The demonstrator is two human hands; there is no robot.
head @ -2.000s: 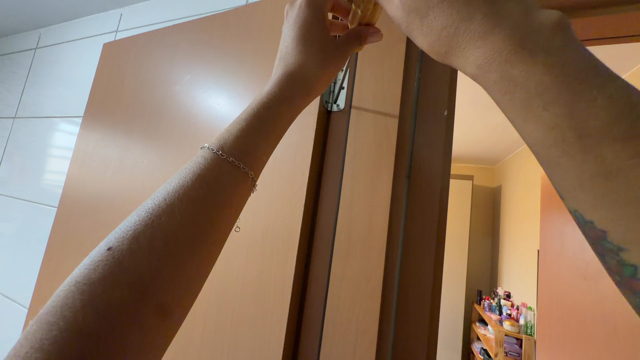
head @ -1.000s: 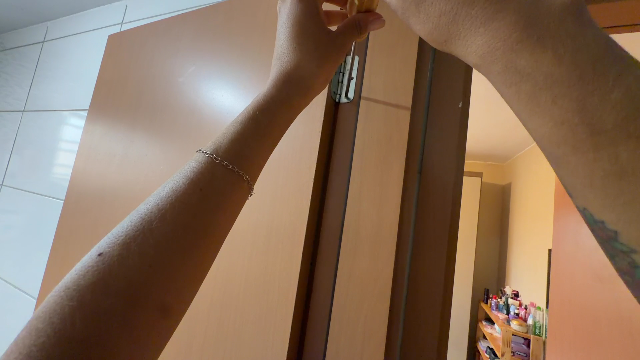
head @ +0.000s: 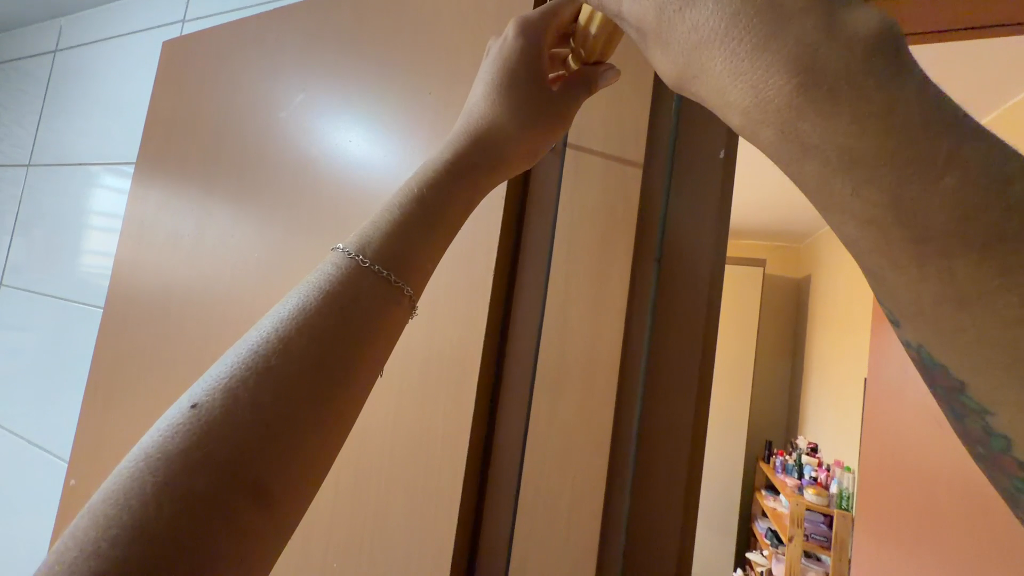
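Both hands are raised at the top edge of the head view, by the hinge side of a wooden door. My left hand has its fingers and thumb around a yellowish, translucent ridged handle, perhaps a screwdriver's. My right hand is against the upper end of that handle; its fingers are cut off by the frame, so its grip cannot be made out. The tool's far end is hidden. Behind the left hand runs the wooden door frame. A thin chain bracelet hangs on the left forearm.
White wall tiles lie left of the door. Right of the frame, a doorway shows another room with a wooden shelf full of bottles and jars, a tall pale panel and a reddish door-like panel.
The metal hinge seen beside the left hand in the earlier frames is now hidden behind that hand. Both hands remain at the handle, and the view has shifted somewhat.
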